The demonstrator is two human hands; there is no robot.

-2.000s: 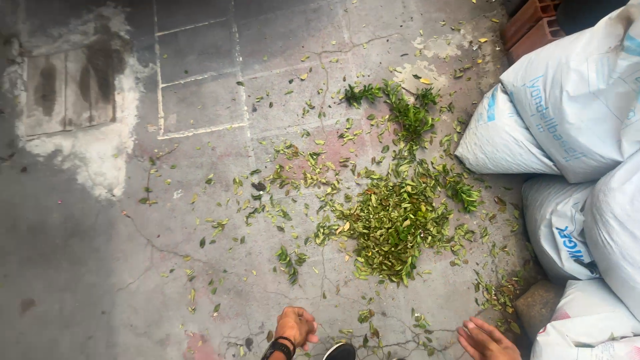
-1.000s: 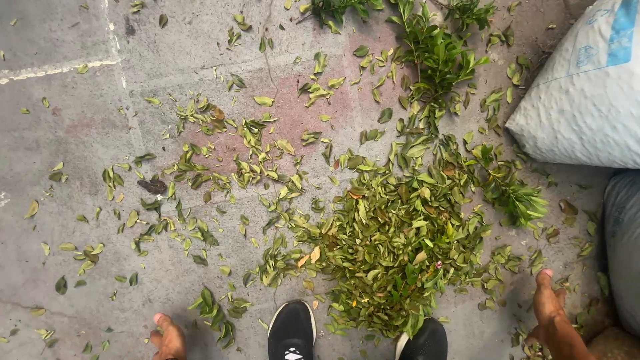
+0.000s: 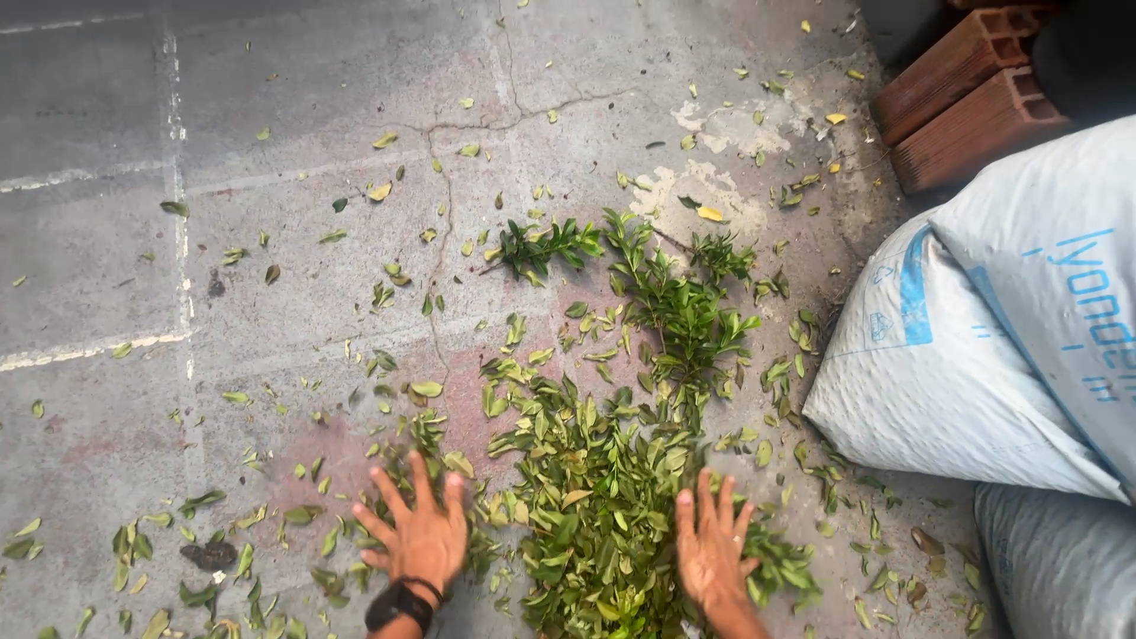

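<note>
A heap of loose green leaves point(image 3: 590, 524) lies on the concrete ground between my two hands. My left hand point(image 3: 417, 532), with a dark band at the wrist, is spread palm down over scattered leaves left of the heap. My right hand point(image 3: 713, 541) has its fingers apart at the heap's right edge, beside a leafy sprig point(image 3: 781, 564). Neither hand grips anything. Beyond the heap are a bright green leafy branch point(image 3: 688, 319) and a smaller sprig point(image 3: 552, 247). Whether the fingertips touch the ground cannot be told.
White woven plastic sacks point(image 3: 923, 390) with blue print fill the right side, and a greyish sack point(image 3: 1056, 550) sits below them. Hollow red clay bricks point(image 3: 972, 124) are stacked at the upper right. Cracked concrete point(image 3: 311, 195) with pale painted lines and scattered leaves extends left.
Both hands have moved forward and closer together, from wide apart near the shoes to either side of the heap. The shoes are out of view, and the view has shifted forward.
</note>
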